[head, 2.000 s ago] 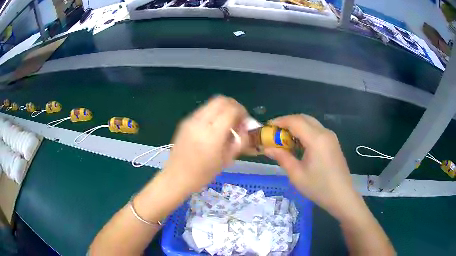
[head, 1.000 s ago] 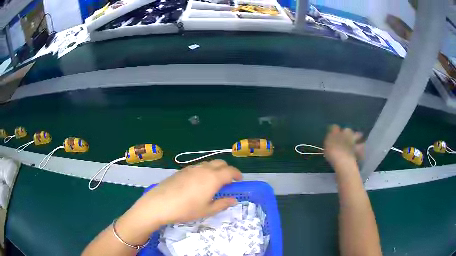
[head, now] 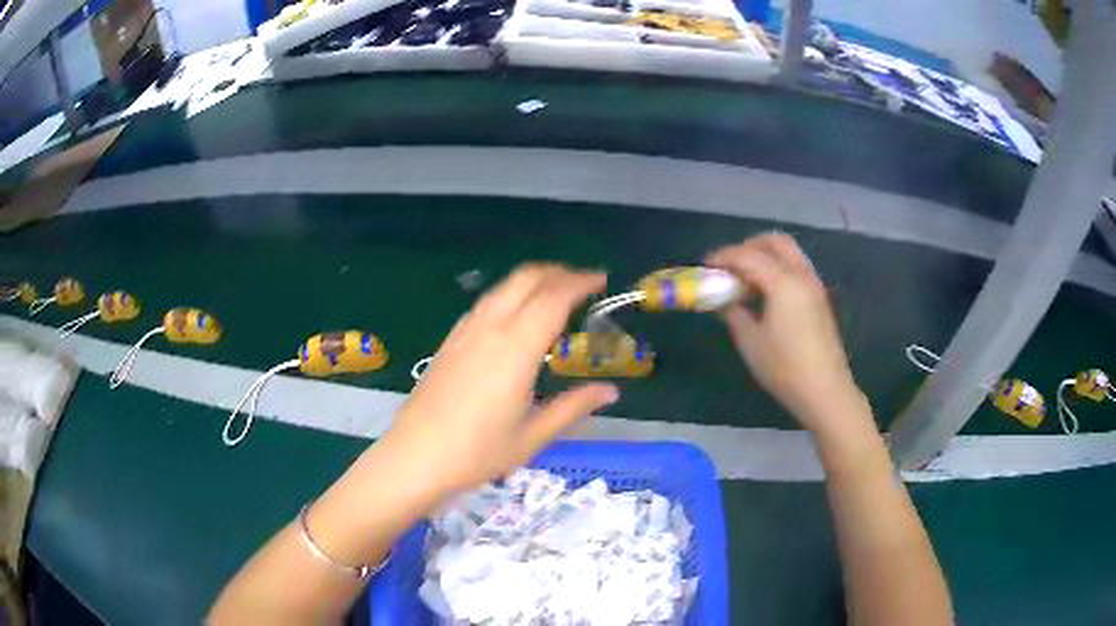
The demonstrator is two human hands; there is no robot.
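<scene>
My right hand (head: 783, 320) holds a yellow unit (head: 680, 290) by its right end, raised above the green belt. Its white cord loop trails to the left towards my left hand. My left hand (head: 496, 367) has its fingers and thumb apart, left of the raised unit; nothing shows in it. Another yellow unit (head: 622, 355) with a blue band lies on the belt just below the raised one. The blue basket (head: 712, 520) with a loose heap of white printed slips (head: 557, 550) stands directly in front of me.
A spaced row of yellow units (head: 343, 352) with cord loops lies on the belt at left, and more (head: 1018, 400) at right. A slanting grey post (head: 1022, 263) stands at right. White foam trays (head: 636, 49) are across the line. White padded items (head: 31, 379) sit at the left edge.
My right hand has come back left from beside the post, now with a yellow unit lifted. My left hand has moved up from the basket towards the belt. The view has shifted slightly.
</scene>
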